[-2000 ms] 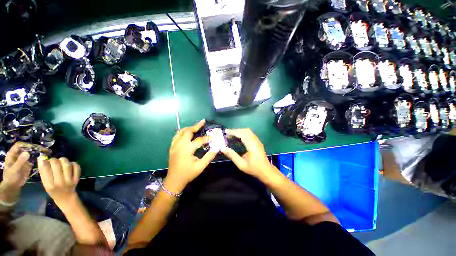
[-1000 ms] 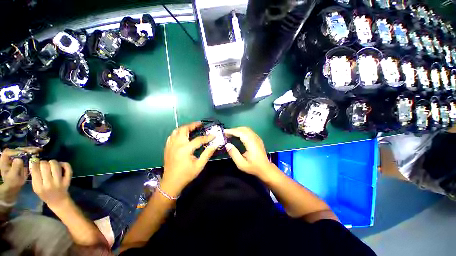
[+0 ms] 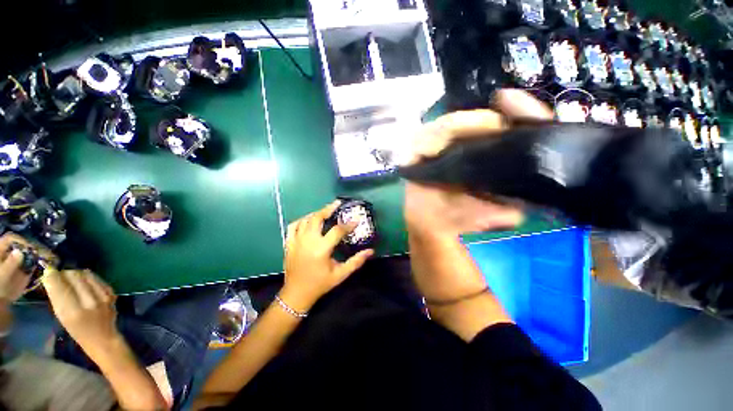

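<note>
The housing sub-assembly (image 3: 359,224), a black shell with a bright centre, sits near the front edge of the green bench. My left hand (image 3: 312,255) holds it from the left, with a finger on its centre. My right hand (image 3: 462,172) is raised to the right of it, blurred, around the long black electric screwdriver (image 3: 554,164). The driver lies nearly sideways across the view, its narrow end at the left near the feeder front. The screw feeder (image 3: 372,96), a white-grey box with open dark compartments, stands behind the unit.
Waiting units (image 3: 145,213) stand loosely on the left. Grouped units (image 3: 599,64) fill the far right, partly hidden by the driver. A blue bin (image 3: 534,289) is below the bench edge at right. Another person's hands (image 3: 76,301) work at far left; another person's arm is at the right.
My right hand has left the unit and taken hold of the driver, which has swung from upright by the feeder to nearly sideways. My left hand remains at the unit.
</note>
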